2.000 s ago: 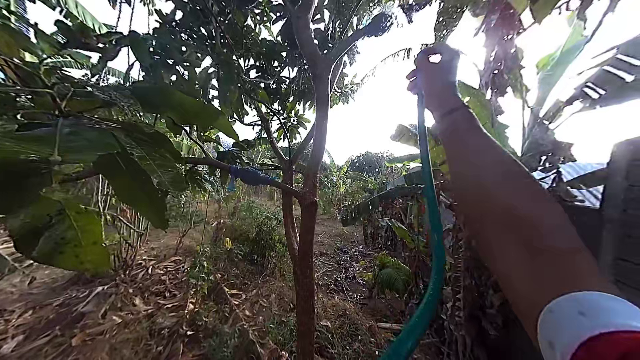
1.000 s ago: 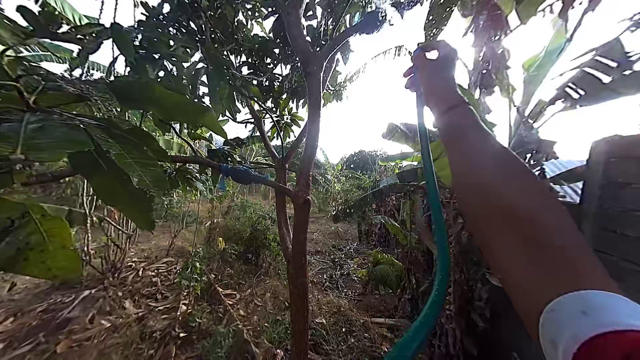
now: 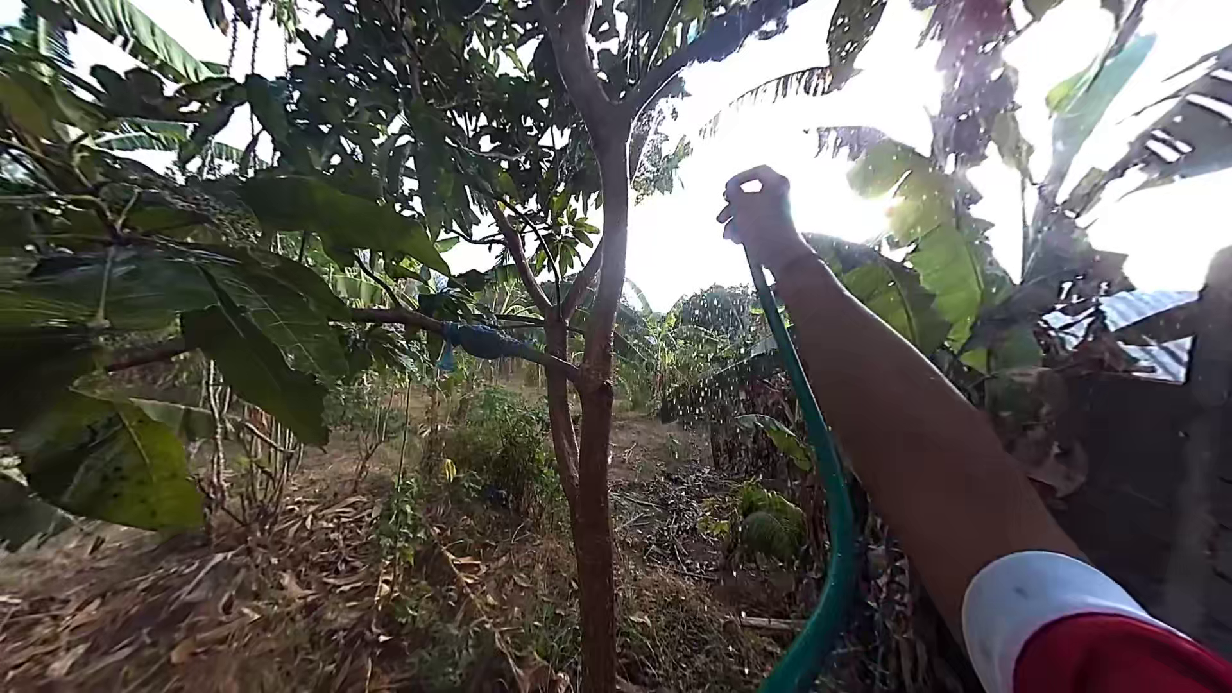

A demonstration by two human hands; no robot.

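Note:
My right hand (image 3: 760, 214) is raised at the end of my outstretched arm, right of the tree trunk (image 3: 595, 452), and is closed around the upper end of a green garden hose (image 3: 818, 433). The hose hangs down from the hand beside my forearm and curves to the bottom edge. Water drops show in the air between the trunk and the hose. The hose's tip is hard to make out against the bright sky. Left of the trunk, a blue cloth wrap (image 3: 481, 341) is tied around a side branch. My left hand is not in view.
Large green leaves (image 3: 260, 366) reach in close at the left. Dry leaves (image 3: 192, 587) cover the ground there. Banana plants (image 3: 953, 269) stand at the right, before a dark wall (image 3: 1136, 472) and a corrugated metal roof (image 3: 1145, 322). A shrub (image 3: 505, 448) grows behind the trunk.
Water drops beside the hose show clearly now. The view has shifted a little, and my right hand remains raised with the hose in it.

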